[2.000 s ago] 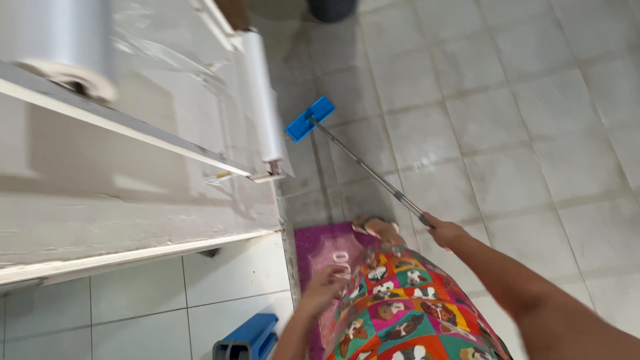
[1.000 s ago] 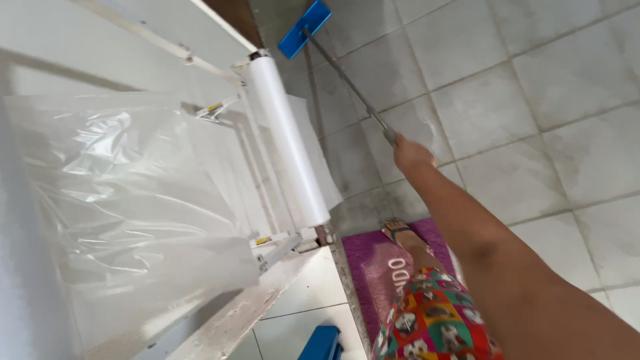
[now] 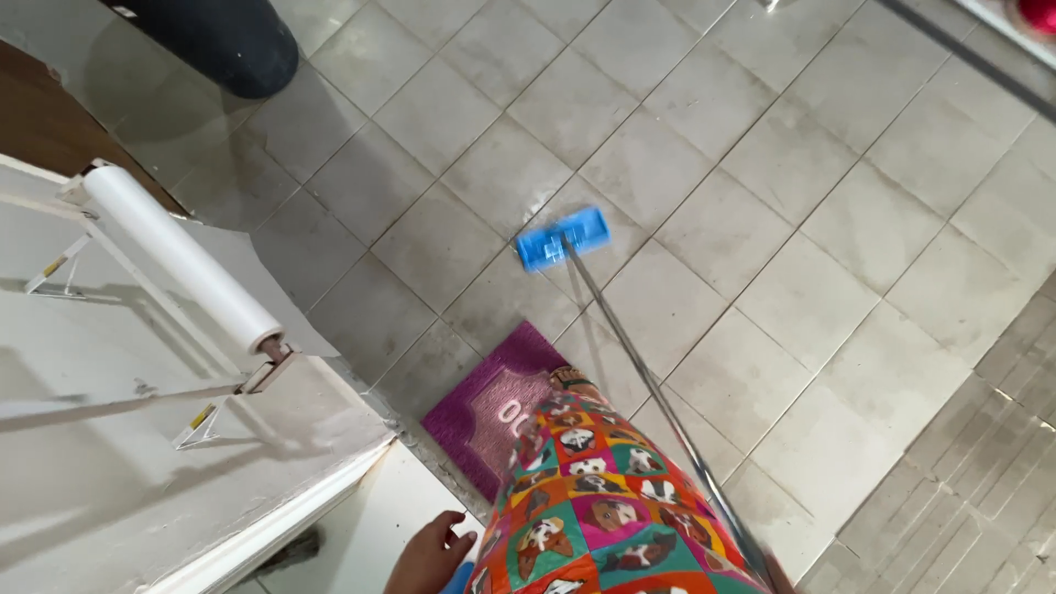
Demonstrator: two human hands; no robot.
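A blue flat floor-cleaning head (image 3: 563, 239) on a long metal pole (image 3: 635, 355) rests on the grey tiled floor, beyond the purple doormat (image 3: 478, 388). The pole runs down to the bottom edge, where my right hand (image 3: 775, 573) is closed round it, mostly cut off by the frame. My left hand (image 3: 433, 557) hangs at the bottom, left of my patterned clothing (image 3: 610, 503), its fingers loosely curled and apart, holding nothing. Part of a blue object shows just beside that hand; what it is cannot be told.
A white frame holding a roll of white film (image 3: 181, 256) stands on the left, over a pale surface (image 3: 272, 495). A dark bin-like container (image 3: 239, 49) is at the upper left. A dark bar (image 3: 973, 54) and a red object (image 3: 1035, 15) show at the upper right.
The view has swung right, away from the frame with the film roll. The pole's blue head has moved closer to the doormat. My left hand, out of view one second ago, shows again.
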